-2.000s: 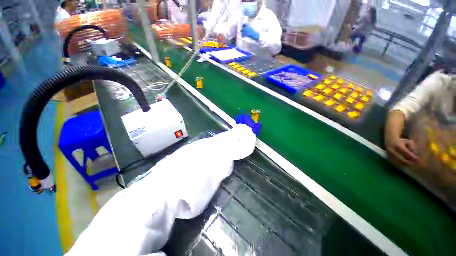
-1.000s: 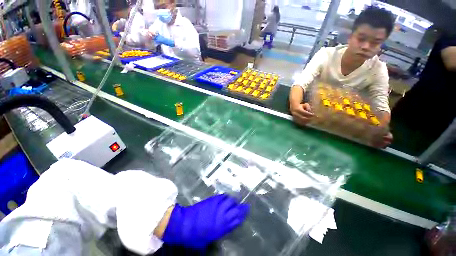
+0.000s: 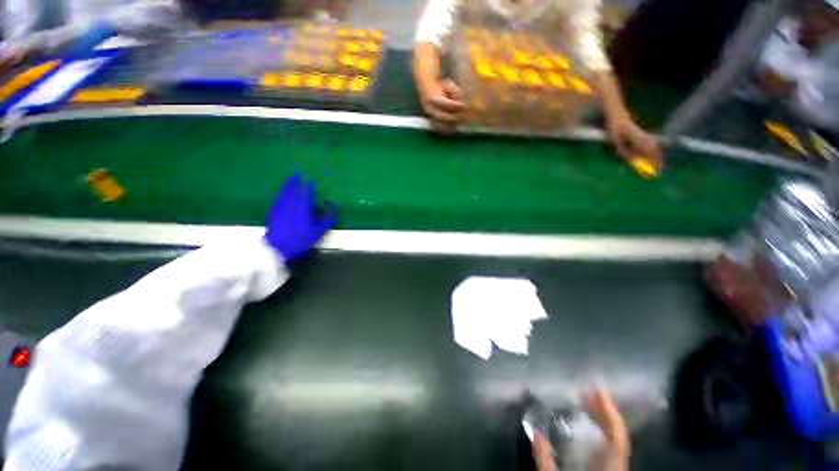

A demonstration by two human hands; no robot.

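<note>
My left hand (image 3: 299, 219), in a blue glove and blurred, reaches over the near rail of the green conveyor belt (image 3: 396, 198). Its fingers look apart and I see nothing held. My right hand (image 3: 607, 432), bare and cut off by the bottom edge, has its fingers on both sides of a small clear cup (image 3: 563, 425) with a glossy rim. A torn white wipe (image 3: 497, 315) lies on the dark bench between my hands. A blurred yellow unit (image 3: 105, 186) lies on the belt at the left.
Across the belt a person's hands (image 3: 635, 145) hold a tray of yellow units (image 3: 529, 78) and one yellow unit. More filled trays (image 3: 322, 60) stand beyond. At the right are a blue bin (image 3: 796, 382), clear plastic (image 3: 800, 230) and a dark heap (image 3: 722, 391).
The view has swung right. The clear tray is gone from the bench in view. My left hand has moved from it to the belt's near rail. My right hand and the cup have come into view.
</note>
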